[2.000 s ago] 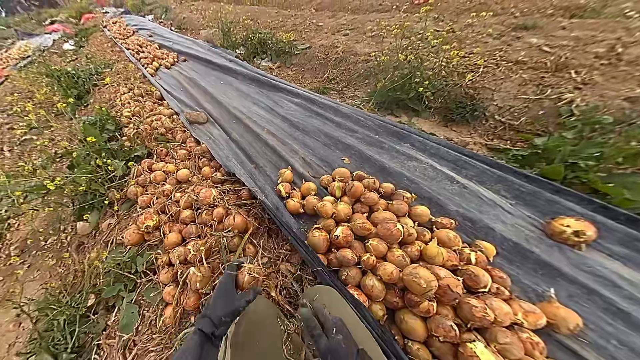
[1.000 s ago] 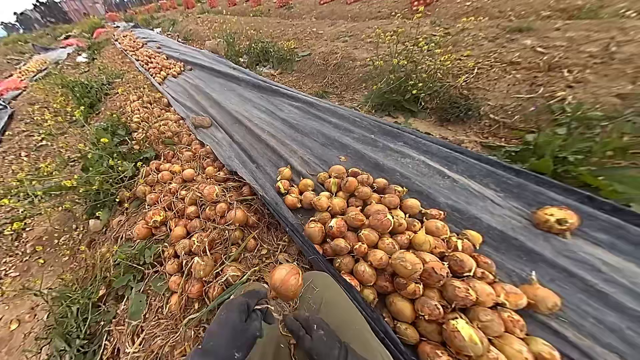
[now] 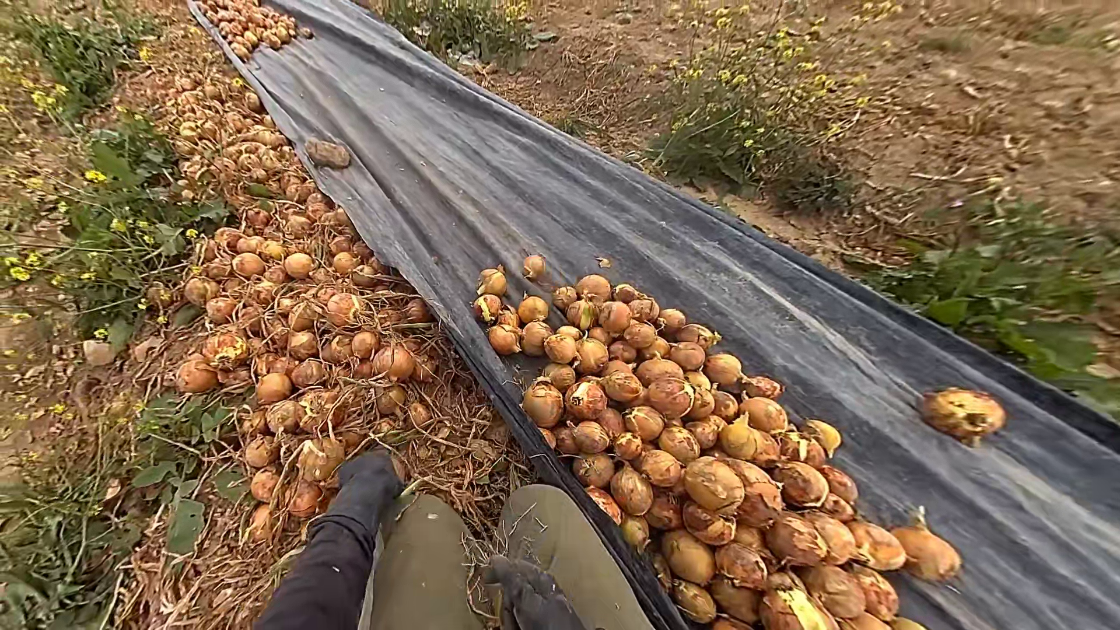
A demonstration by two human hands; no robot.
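Note:
My left hand (image 3: 371, 483), in a dark glove, reaches to the near edge of the onions with dried tops (image 3: 302, 341) lying on the ground. Its fingers are hidden, so a grip on anything cannot be told. Over my right knee, at the bottom, is my right hand (image 3: 528, 595), also gloved; its fingers are too unclear to read. To its right, a heap of onions (image 3: 669, 394) lies on a long black fabric sheet (image 3: 560, 192). One onion (image 3: 963, 414) sits apart near the sheet's right side.
A stone (image 3: 327, 154) rests on the sheet's left edge. Farther up the sheet is another onion pile (image 3: 249, 24). Green weeds (image 3: 114, 219) with yellow flowers grow at left, and more leafy plants (image 3: 997, 289) stand beyond the sheet at right.
A second ago both hands were together above my knees, with an onion at the left one. My left hand has since moved forward to the ground onions. The view tips lower.

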